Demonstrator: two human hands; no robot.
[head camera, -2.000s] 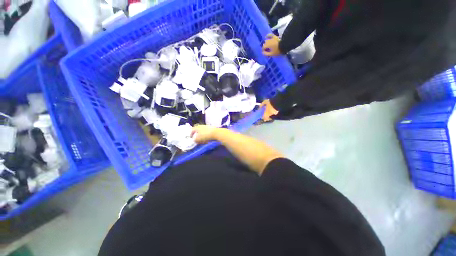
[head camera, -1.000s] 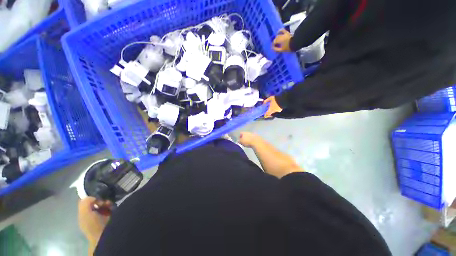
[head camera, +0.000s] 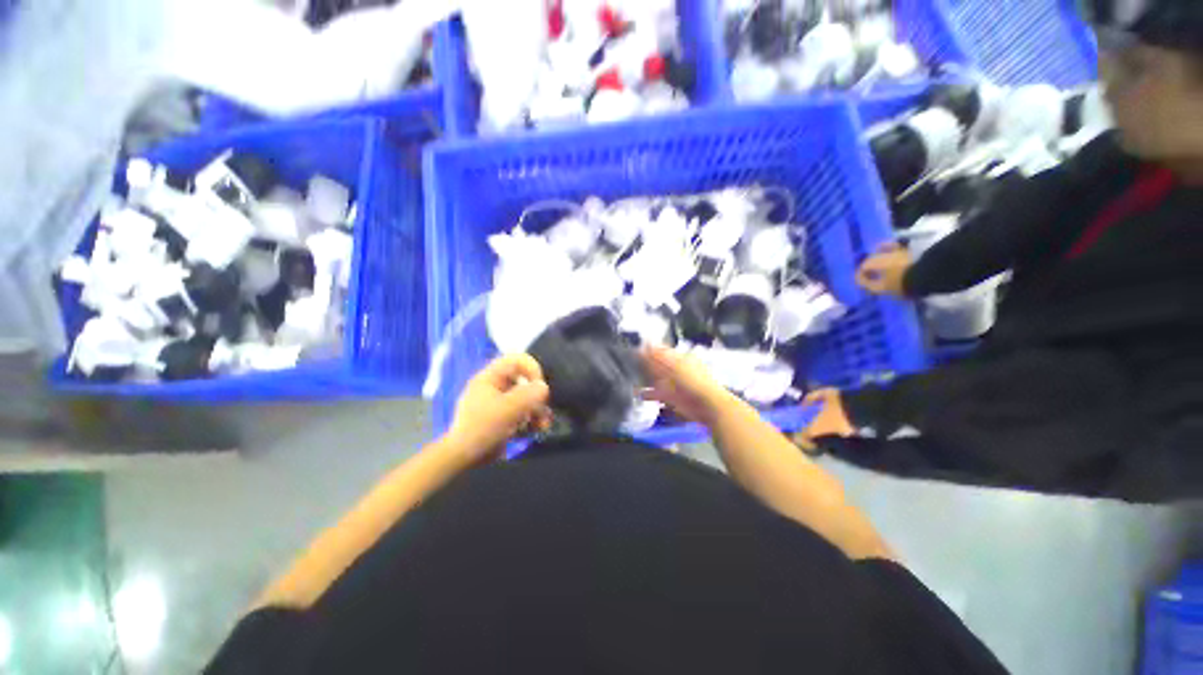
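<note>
A large black and white camera head (head camera: 583, 359) is in front of me, over the near edge of the middle blue crate (head camera: 462, 218). My left hand (head camera: 504, 406) holds it at its left side. My right hand (head camera: 679, 382) is against its right side; the fingertips are partly hidden, so its grip is unclear. A white cord (head camera: 453, 346) loops to the left of the camera head. White and black camera units (head camera: 660, 264) with thin cords lie in a pile in the crate.
Another person (head camera: 1042, 303) at the right has both hands on the crate's right side. A blue crate of units (head camera: 218, 382) stands at left. Behind are crates with red-capped units (head camera: 610, 79) and plain units (head camera: 825, 53). White wrap (head camera: 304, 59) drapes at back left.
The view has swung so the crate sits further right and more level. The large camera head has moved from low left to the crate's near edge, and my right hand has come to it.
</note>
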